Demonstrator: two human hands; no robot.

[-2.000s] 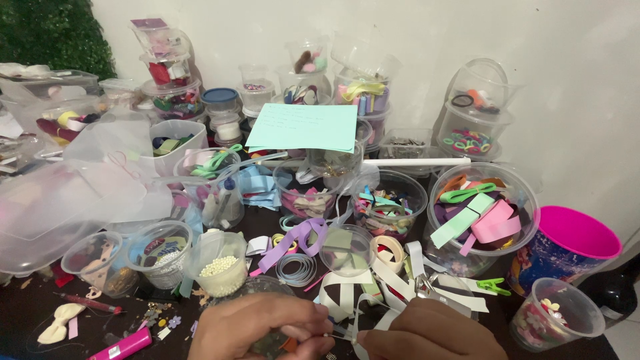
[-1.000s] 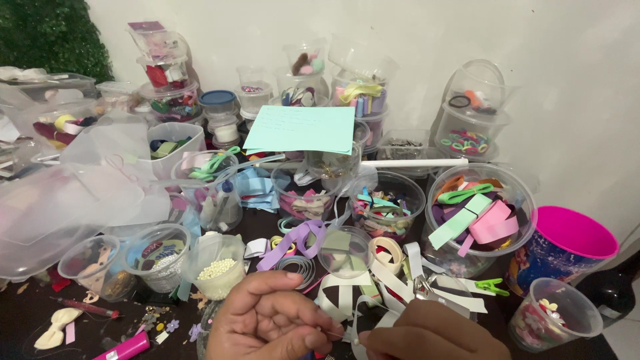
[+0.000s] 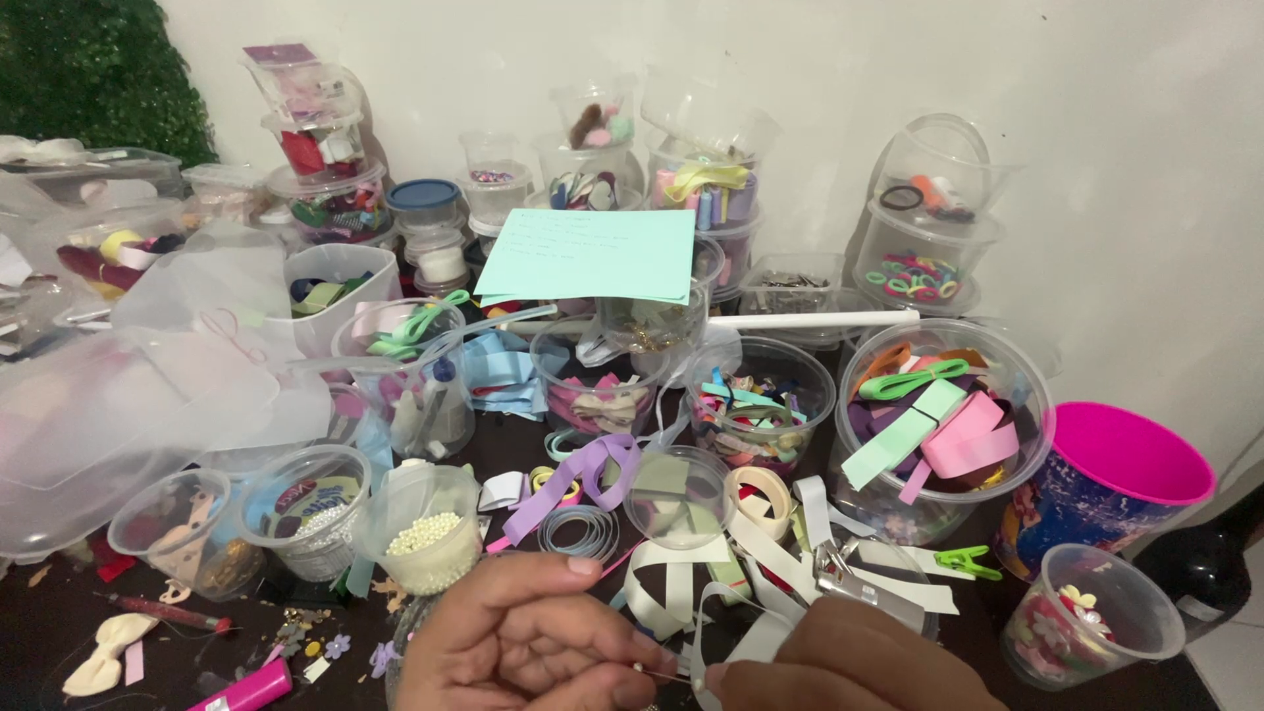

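My left hand (image 3: 523, 632) is low in the centre, palm partly up and fingers curled, its thumb and fingertips around a small white bead (image 3: 639, 669). A thin needle or wire runs from the bead toward my right hand (image 3: 849, 657), whose fingertips are closed on a narrow white ribbon (image 3: 699, 632). Its palm is hidden. Just above my left hand stands a clear cup of cream pearl beads (image 3: 434, 538). Cream ribbon strips (image 3: 780, 558) and metal clips (image 3: 839, 568) lie beyond my right hand.
Tubs of folded ribbon (image 3: 938, 425) and fabric scraps (image 3: 760, 415) stand behind. A green paper sheet (image 3: 592, 252) with writing rests over containers. Right are a pink-rimmed bucket (image 3: 1136, 449), a cup of flower pieces (image 3: 1086, 622) and a dark bottle (image 3: 1200, 573). A bow (image 3: 109, 652) lies left.
My left hand has turned from knuckles up to a more open, palm-up curl between the oldest frame and now. My right hand stays in nearly the same place, still at the white ribbon.
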